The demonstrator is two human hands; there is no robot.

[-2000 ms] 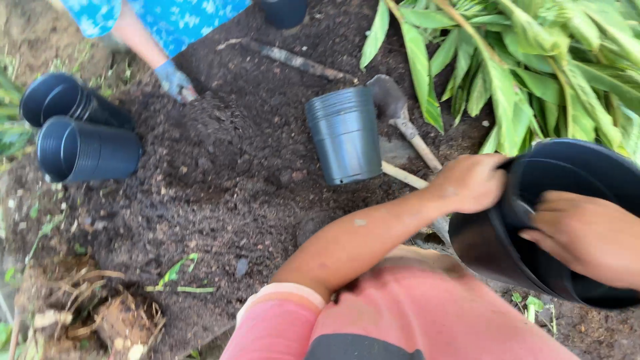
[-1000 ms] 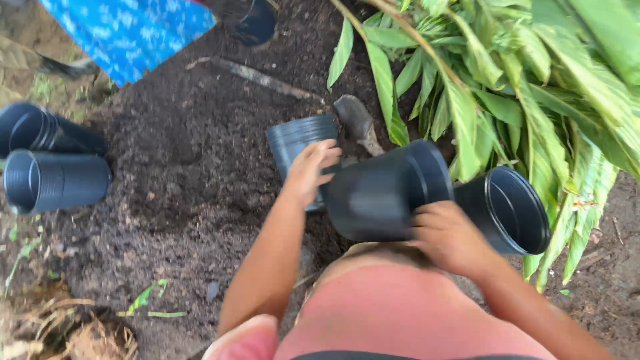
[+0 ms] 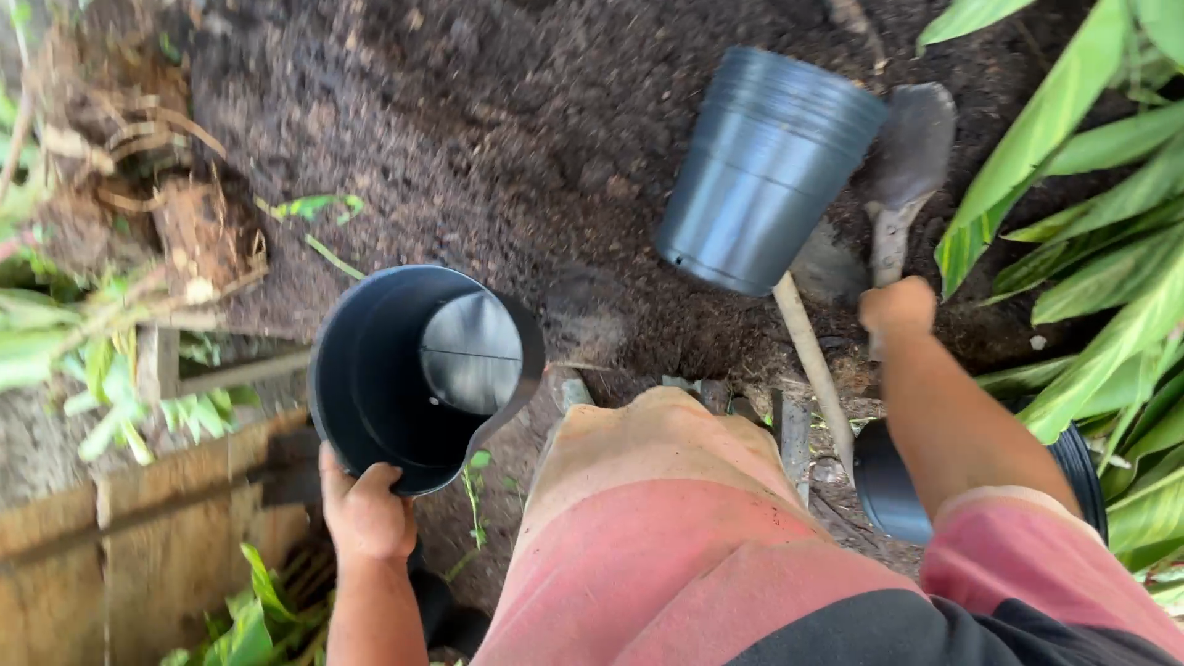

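My left hand (image 3: 368,513) grips the rim of a black plastic nursery pot (image 3: 370,370), thumb inside; the pot's mouth faces up and its inside looks empty. On the right, my right hand (image 3: 897,310) is closed around the handle of a small shovel (image 3: 911,153), just below its metal blade, which lies over the soil. Beside the blade, a stack of black nursery pots (image 3: 763,176) lies tilted on the dark soil (image 3: 518,157). Under my right forearm are more black pots (image 3: 893,481), partly hidden by the arm and leaves.
A pale wooden stick (image 3: 814,361) runs beneath the stacked pots. Broad green leaves (image 3: 1101,231) crowd the right side. At left lie a root clump (image 3: 203,231) and a plank edging (image 3: 176,518) with weeds around it.
The view has shifted left and down. My left hand now holds a single pot out to the left; my right hand has left the pot and closed on the shovel. The other person is out of view.
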